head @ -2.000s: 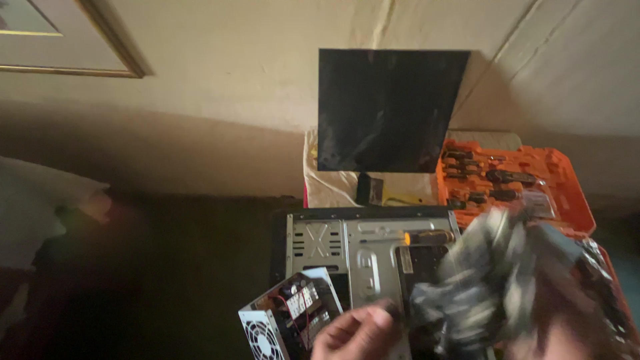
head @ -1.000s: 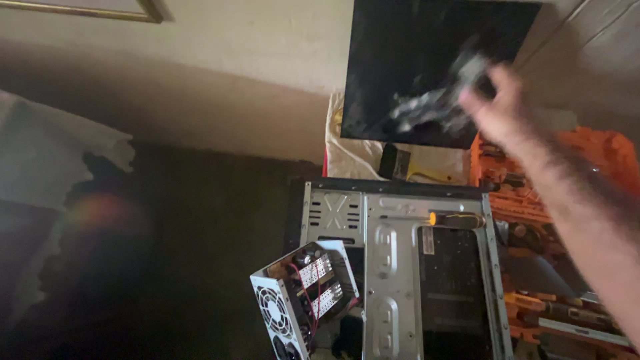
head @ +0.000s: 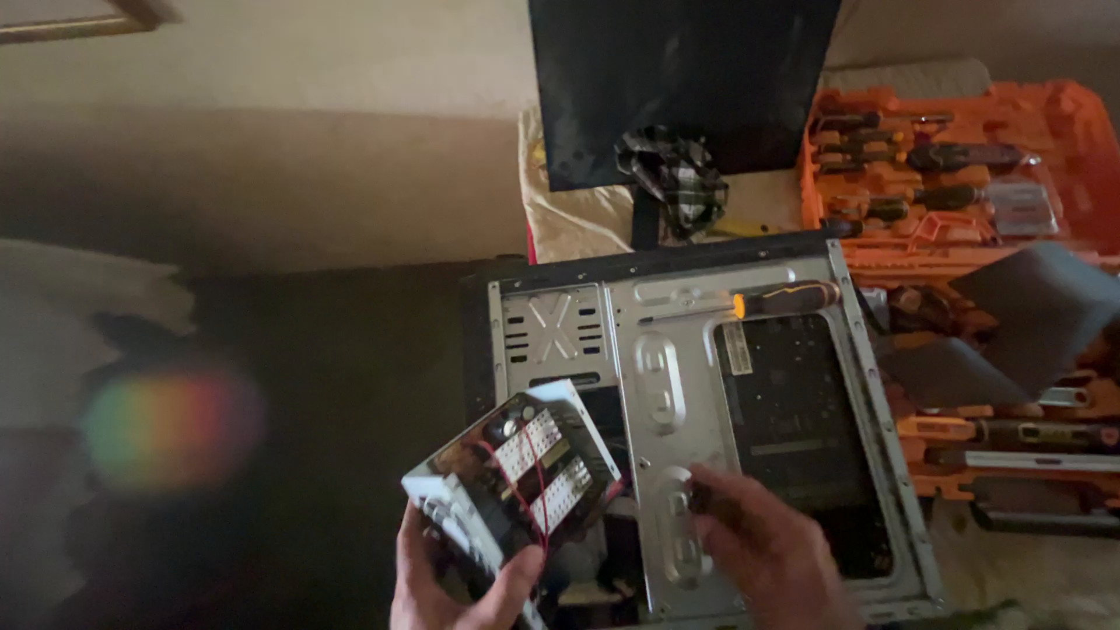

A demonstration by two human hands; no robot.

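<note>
My left hand grips the fan side of an opened computer power supply, whose circuit parts, pale perforated heat sinks and red wires show. The unit is tilted over the lower left of a metal computer case. Over the case's panel is my right hand, blurred, with fingers bent; whether a small dark thing is between its fingertips I cannot tell. A screwdriver with a black and yellow handle lies across the case's upper part. Behind the case, a checked cloth rests bunched against the lower edge of a black panel.
An orange tool case holding several hand tools stands at the right. Grey flaps and more tools in an orange tray lie below it. A yellow object lies behind the computer case. Pale fabric shows at the far left.
The checked cloth, in my right hand before, now lies let go by the black panel. My right hand has come down over the case. My left hand has taken hold of the power supply.
</note>
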